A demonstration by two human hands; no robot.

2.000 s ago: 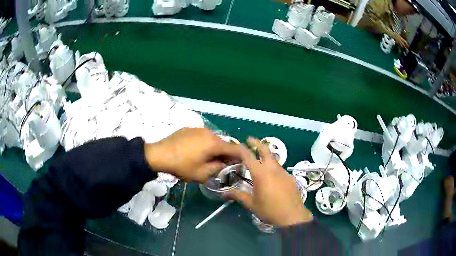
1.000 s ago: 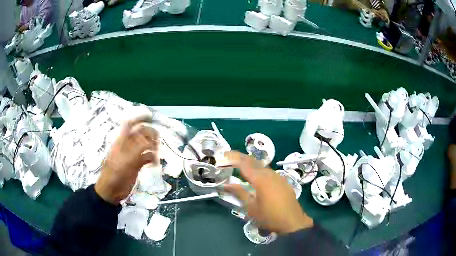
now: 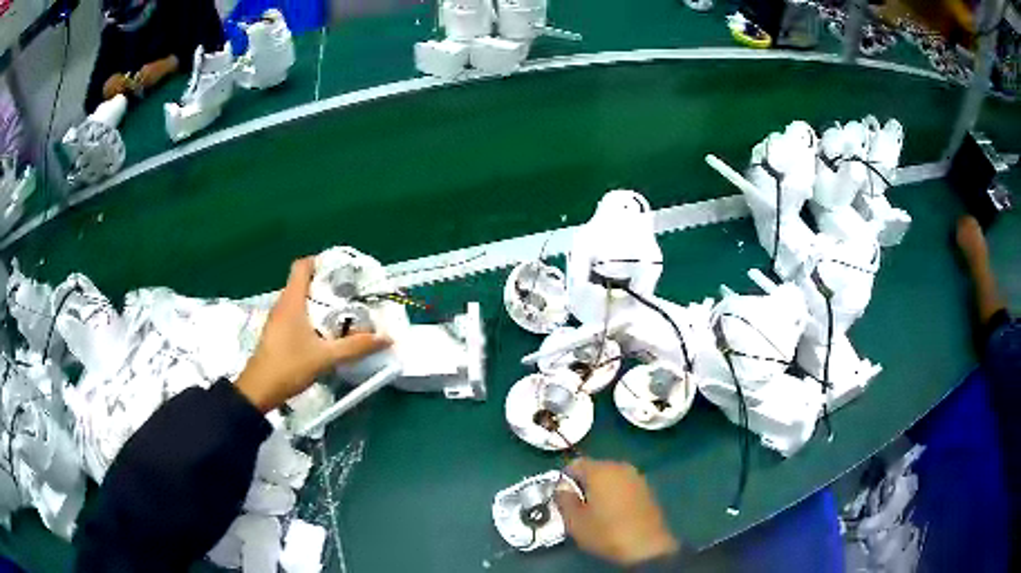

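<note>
My left hand (image 3: 293, 349) grips a white camera body (image 3: 381, 347) above the bench's left middle. Its round openings face up, thin coloured wires stick out to the right, the bracket foot points right and a white antenna points down-left. My right hand (image 3: 616, 509) is at the lower middle, slightly blurred, with its fingertips at the right rim of a white head shell (image 3: 526, 513) that lies open side up with a dark centre. Whether the fingers grip it is hard to tell. Several round white shells (image 3: 549, 411) with wires lie just beyond.
White bodies with black cables (image 3: 761, 347) cluster at the right. White parts (image 3: 157, 353) are heaped at the left, with small white pieces (image 3: 269, 504) nearer. A green conveyor (image 3: 448, 168) runs behind. Another person's arm (image 3: 980, 269) is at the right edge.
The view has swung right. My left hand has gone from the heap to the camera body, which is now turned with its bracket to the right. My right hand has moved from the body to the head shell.
</note>
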